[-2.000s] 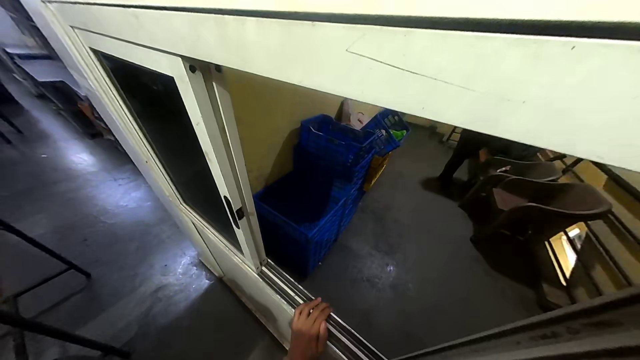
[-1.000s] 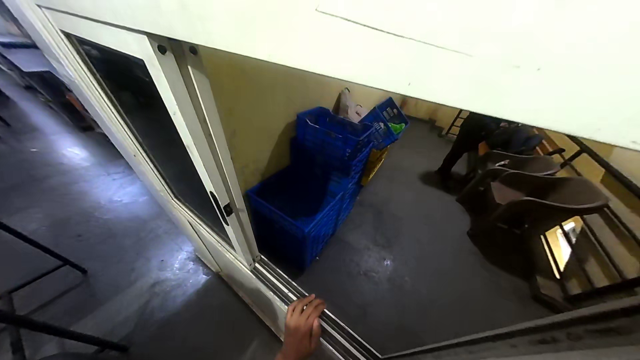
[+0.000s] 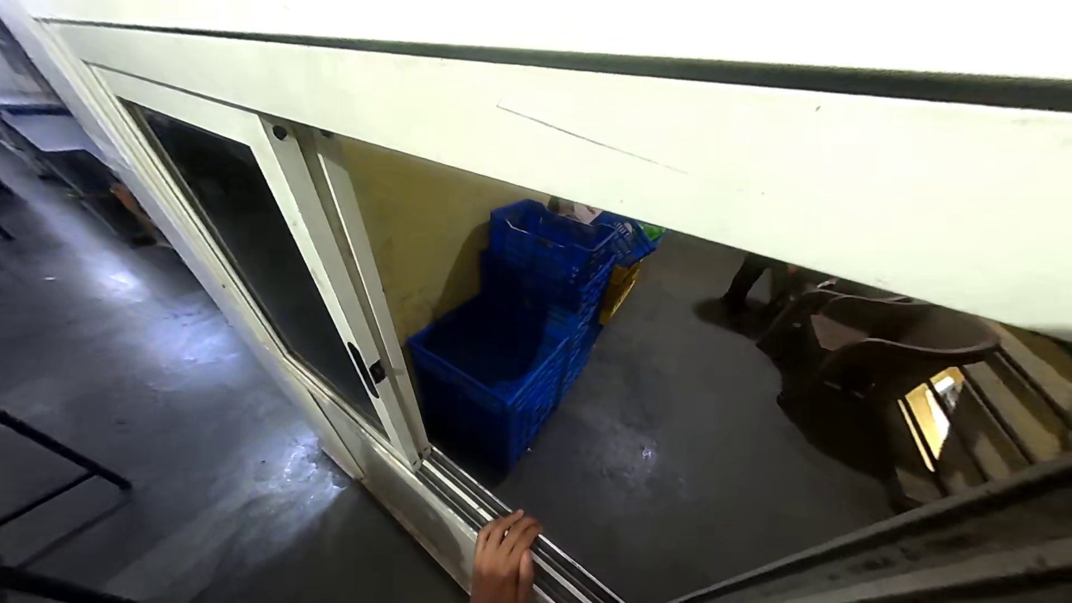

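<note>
My left hand (image 3: 504, 557) is at the bottom, its fingers bent over the metal sill track (image 3: 469, 494) of a sliding window in a white frame. The thumb lies on the right side of the hand. Up and to the left of it stands a white-framed sliding sash (image 3: 289, 218) with dark glass and a black latch (image 3: 377, 371); the opening beside it shows the room beyond. My right hand is not in view.
Beyond the opening, blue plastic crates (image 3: 511, 394) stand stacked by a yellow wall, with a yellow crate (image 3: 620, 293) behind. Brown plastic chairs (image 3: 913, 335) stand near a railing at right. A person's leg (image 3: 744, 280) shows near them. Dark metal bars (image 3: 67, 448) lie at lower left.
The view has tilted up and down a little. My left hand stays on the sill track, and the sash has not plainly moved.
</note>
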